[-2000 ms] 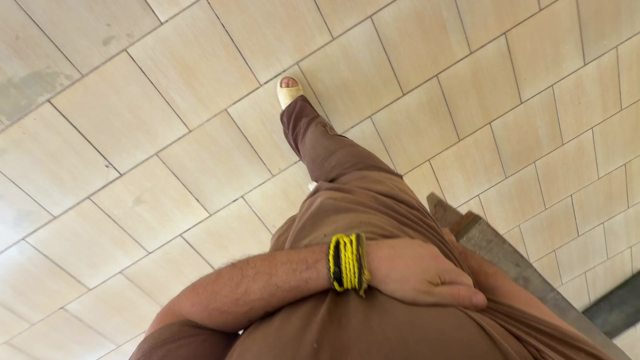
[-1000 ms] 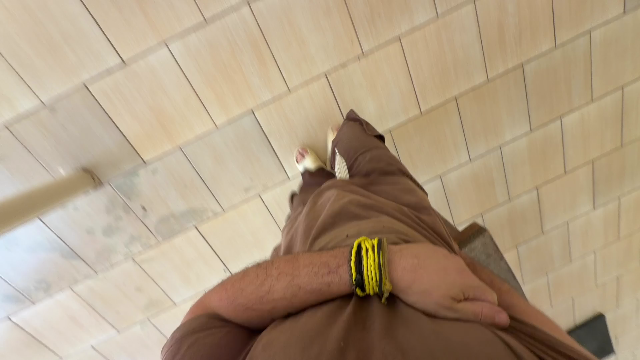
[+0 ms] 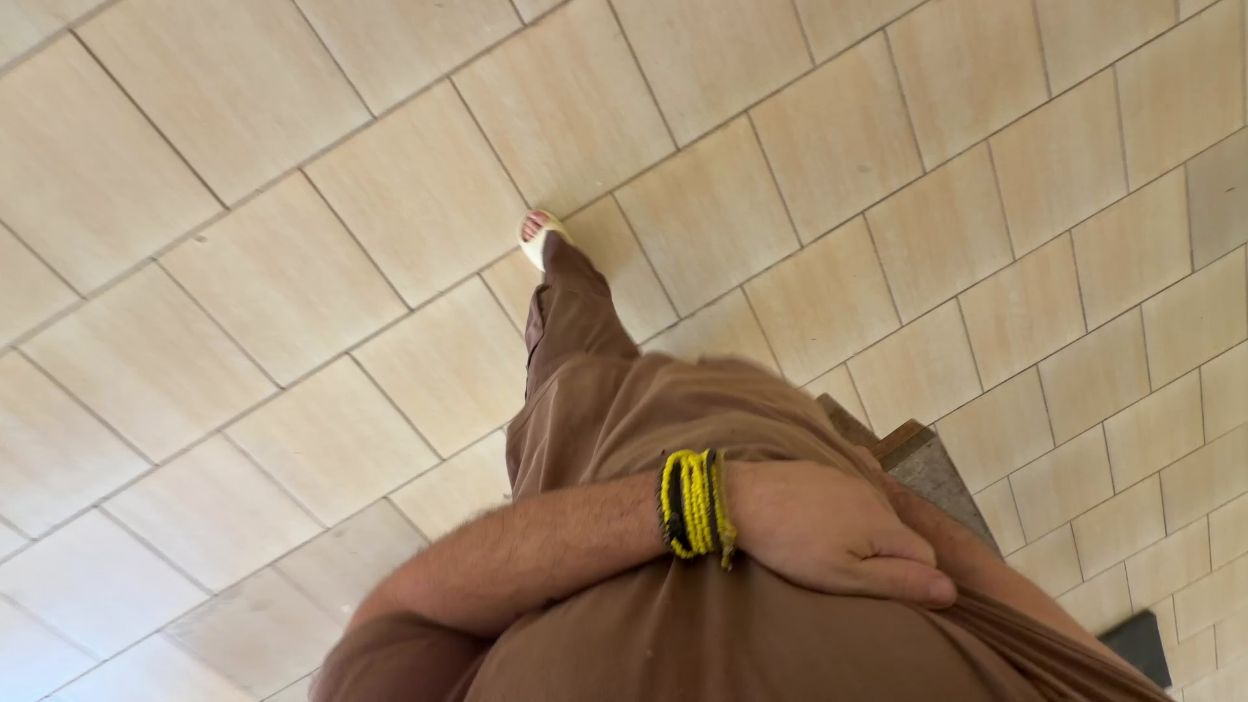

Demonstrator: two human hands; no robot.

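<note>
My left hand [image 3: 829, 531] lies across the front of a brown garment [image 3: 760, 634], its thumb pointing to the right and its fingers curled over the cloth. Whether it grips a fold of that cloth cannot be made out. Yellow and black beaded bracelets [image 3: 696, 504] wrap the wrist. From the right side comes the other forearm, passing beneath this hand; the hand at its end is hidden. Which of the two hands is the left is judged from the arm's side and is uncertain.
A foot in a cream slide sandal [image 3: 544, 241] stands on beige floor tiles [image 3: 721, 185]. A grey slab-like object with a brown edge [image 3: 931, 473] shows behind my right side. Farther down lies a dark rectangular object [image 3: 1139, 648].
The legs have shifted: two feet showed a second ago, and one shows now. A pale pole at the left has gone out of view. The hand stays on the garment.
</note>
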